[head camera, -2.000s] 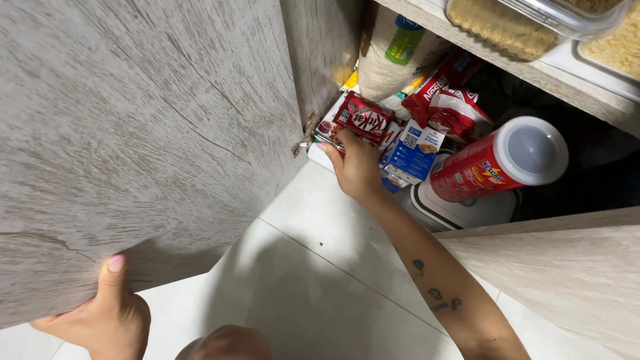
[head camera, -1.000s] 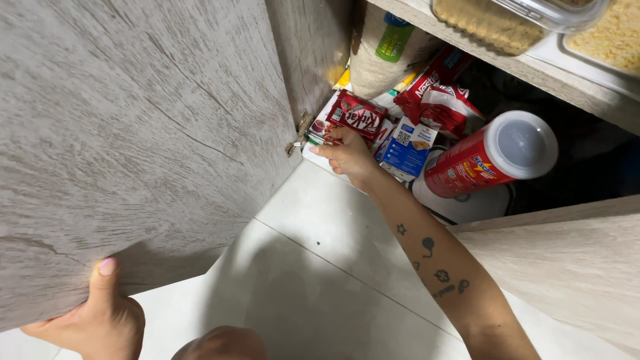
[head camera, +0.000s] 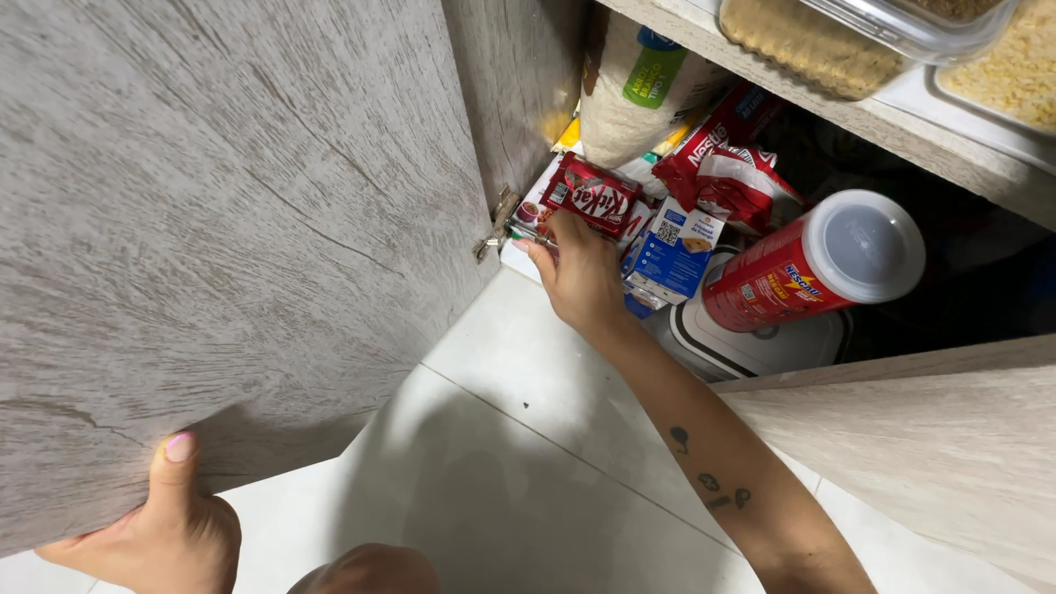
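Observation:
My left hand (head camera: 177, 528) grips the lower edge of a wood-grain cabinet door (head camera: 247, 247), thumb on its face. My right hand (head camera: 577, 268) reaches into the lower cabinet, fingers bent at the near edge of a red KitKat pack (head camera: 596, 196); the fingertips are partly hidden, so a hold on it cannot be told. The pack lies on a white and red package (head camera: 528, 210). Right of the hand stands a blue and white box (head camera: 672, 252). Farther right, a red Nescau canister (head camera: 767, 280) with a pale lid leans on a white-lidded container (head camera: 775, 351).
Behind the KitKat stands a bag of white rice (head camera: 619, 107), beside red Nestlé packaging (head camera: 718, 136) and a crumpled red and white bag (head camera: 747, 190). A metal hinge (head camera: 497, 224) joins the door at left. Clear food containers (head camera: 825, 49) sit on the shelf (head camera: 833, 107) above.
My right hand has shifted slightly among the packages and stays by the KitKat pack. My left hand keeps its grip on the door.

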